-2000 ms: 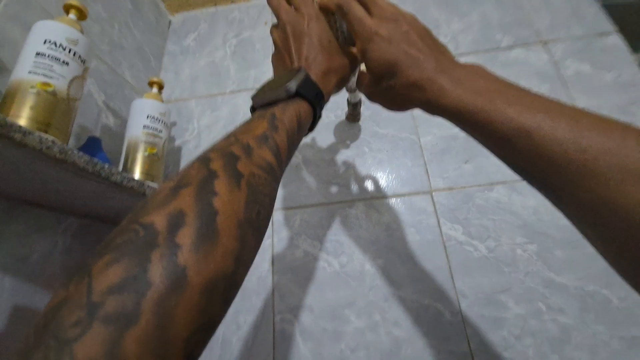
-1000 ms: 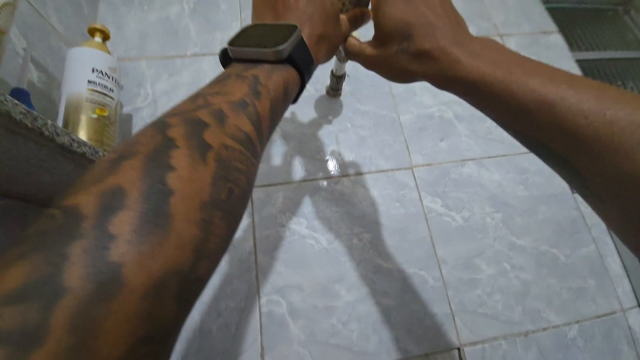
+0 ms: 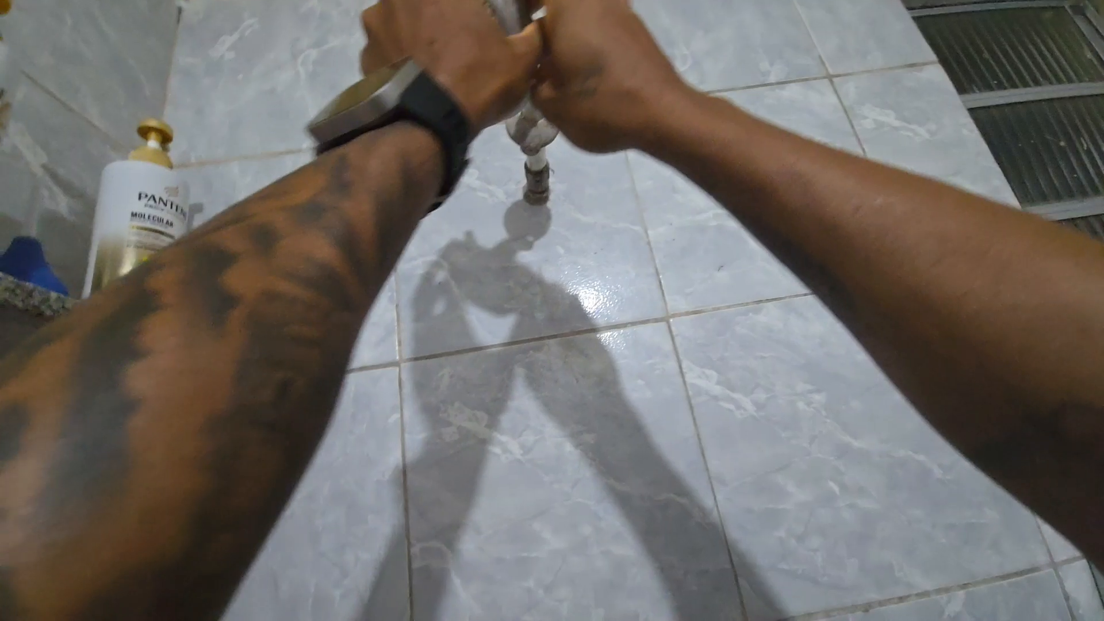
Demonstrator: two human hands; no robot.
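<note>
At the top of the head view, my left hand (image 3: 457,52), with a dark-strapped watch (image 3: 388,108) on the wrist, is closed around a greyish metal fitting (image 3: 511,13). Against it from the right is my right hand (image 3: 599,73), its fingers bent round the same fitting; its exact grip is partly hidden. Below the hands show a rounded metal part (image 3: 532,129), a short white threaded piece (image 3: 536,160) and a brownish pipe end (image 3: 536,185) that meets the tiled wall. The top of the fitting is cut off by the frame.
Grey marbled wall tiles (image 3: 828,431) fill the background. At the left, a Pantene pump bottle (image 3: 138,211) and a blue object (image 3: 32,263) stand by a granite shelf edge (image 3: 30,293). A ribbed glass louvre window (image 3: 1035,112) is at the upper right.
The view has shifted to the right, with the window now larger in sight. Both hands stay together at the fitting, and more of the rounded part below them shows.
</note>
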